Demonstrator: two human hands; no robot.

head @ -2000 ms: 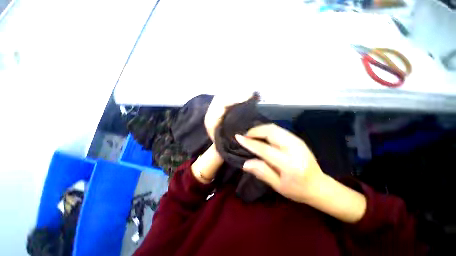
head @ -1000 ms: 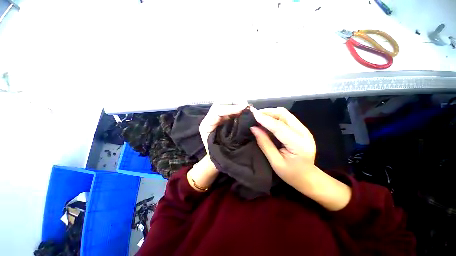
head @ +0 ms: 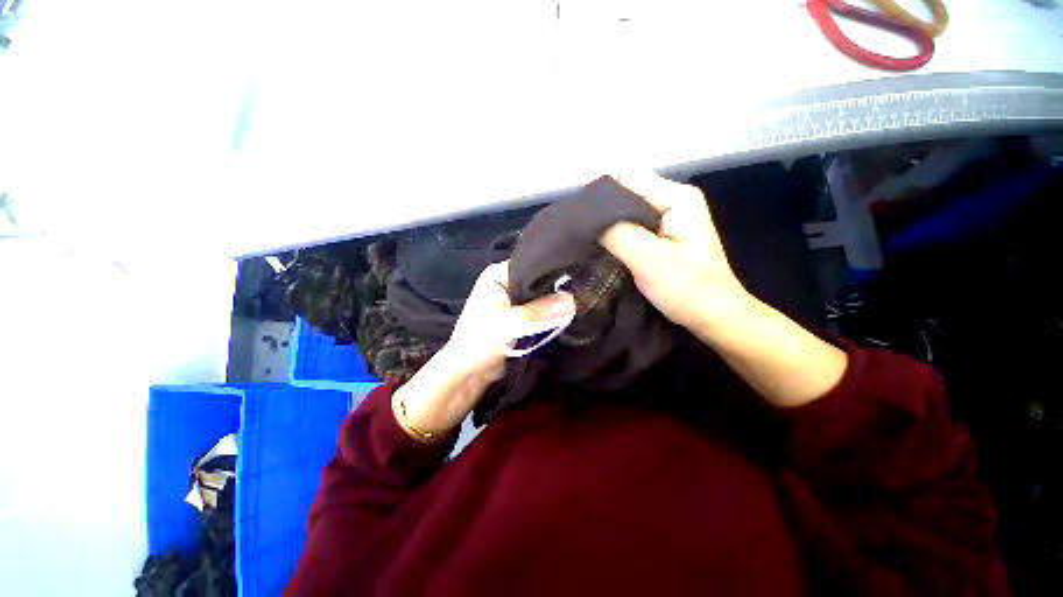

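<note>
A dark garment piece (head: 577, 239), plain dark cloth with a patch of yellowish check showing, is held below the table's front edge. My left hand (head: 495, 332) grips its left side, with the thumb on the cloth. A thin white loop (head: 539, 342) shows at my left thumb against the dark cloth. My right hand (head: 682, 251) pinches the upper right part of the cloth between thumb and fingers. The fingers under the cloth are hidden.
The white table (head: 466, 105) has a grey measuring strip (head: 886, 113) along its edge. Scissors (head: 874, 53) with red and orange-yellow handles are cut off at the top right. Blue bins (head: 286, 478) holding dark cloth stand lower left. A dark plaid heap (head: 338, 297) hangs below the table.
The garment is turned and opened between my hands, showing the check and the white loop. My right hand is higher. The view has shifted, so the scissors sit nearer the top edge.
</note>
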